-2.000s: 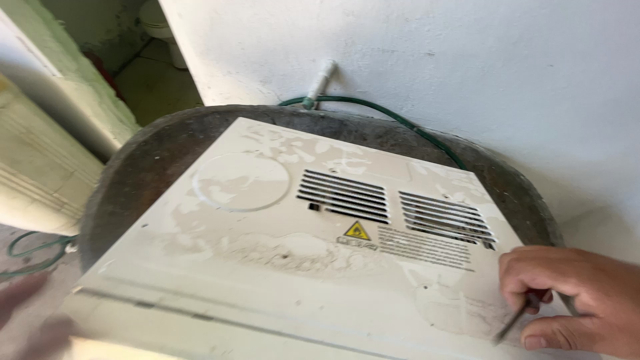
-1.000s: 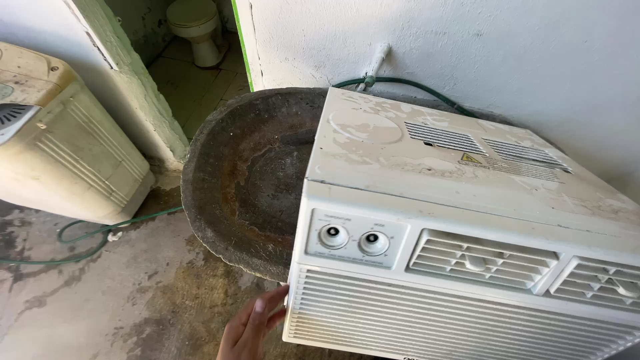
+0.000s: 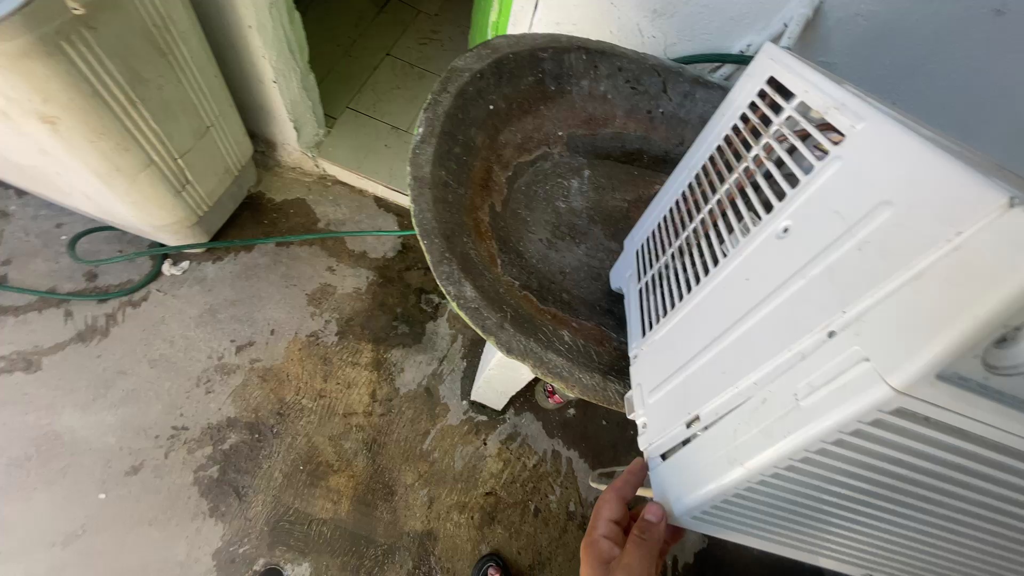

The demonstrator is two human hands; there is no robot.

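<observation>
A white window air conditioner (image 3: 808, 264) rests over the right part of a large dark stone-like basin (image 3: 448, 160), tilted in view, with its side vent grille and louvred front showing. My left hand (image 3: 628, 528) is at the bottom corner of the front panel, thumb and fingertips touching it near a narrow gap between panel and casing. Part of a control knob (image 3: 1004, 352) shows at the right edge. My right hand is out of view.
A green hose (image 3: 320, 238) runs over the wet concrete floor from the basin towards a cream plastic appliance (image 3: 136, 104) at the upper left. A white support block (image 3: 500, 376) stands under the basin. Beyond is a doorway with a tiled floor (image 3: 392, 88).
The view has swung to the air conditioner's side. My right hand, seen earlier with a thin tool over the casing top, has left view. My left hand remains at the front panel's lower corner.
</observation>
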